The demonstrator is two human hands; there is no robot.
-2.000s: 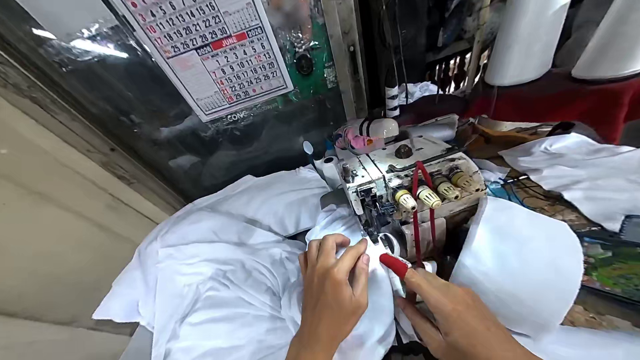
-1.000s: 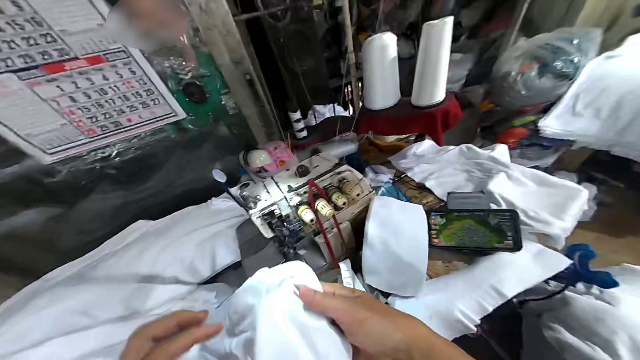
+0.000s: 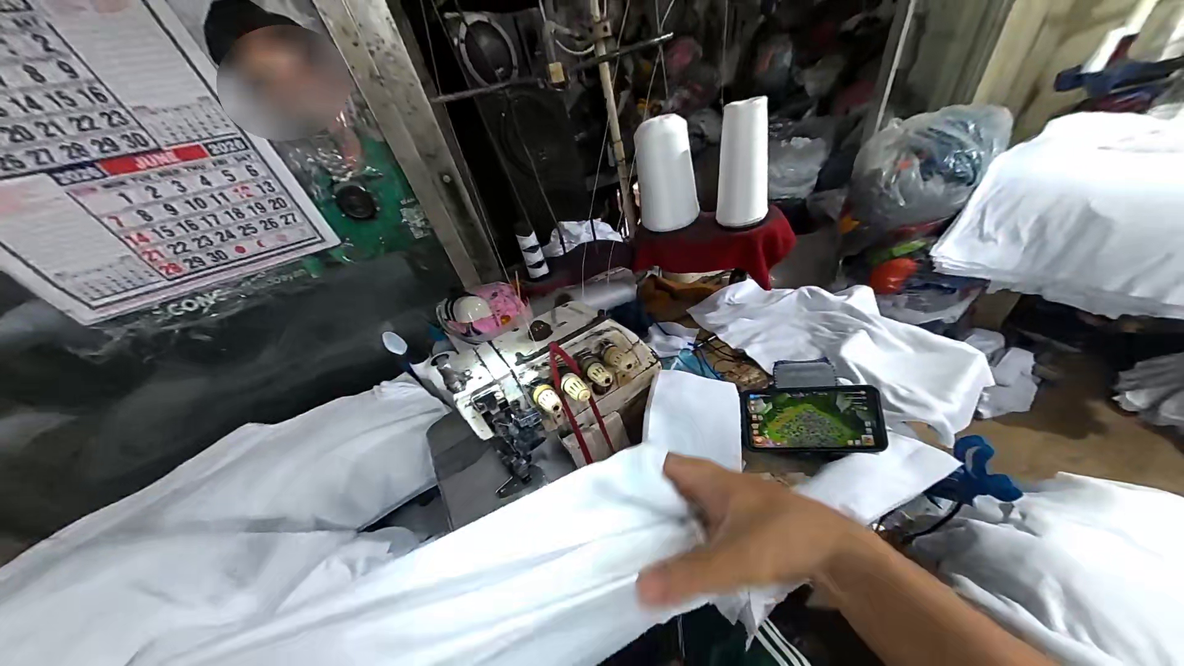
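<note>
My right hand (image 3: 758,527) is spread over white fabric (image 3: 555,546) that stretches across the front of the view, its thumb and fingers apart around the cloth's right end; the hand is blurred, and whether it grips is unclear. Behind the fabric stands an overlock sewing machine (image 3: 509,365) with several tension dials and a red cord looped over it. Its presser foot (image 3: 520,476) shows no cloth under it. More white cloth (image 3: 277,472) lies left of the machine. My left hand is out of view.
White thread cones (image 3: 666,176) stand on red cloth behind the machine. A phone (image 3: 814,418) showing a game sits at its right, near white fabric pieces (image 3: 851,338). Stacked white cloth (image 3: 1073,213) and a stuffed plastic bag (image 3: 930,166) are farther right. A calendar (image 3: 166,166) hangs left.
Both hands were at the machine, then held bunched white fabric in front of it. Now the left hand has left view, and the fabric is stretched out. The view has swung right.
</note>
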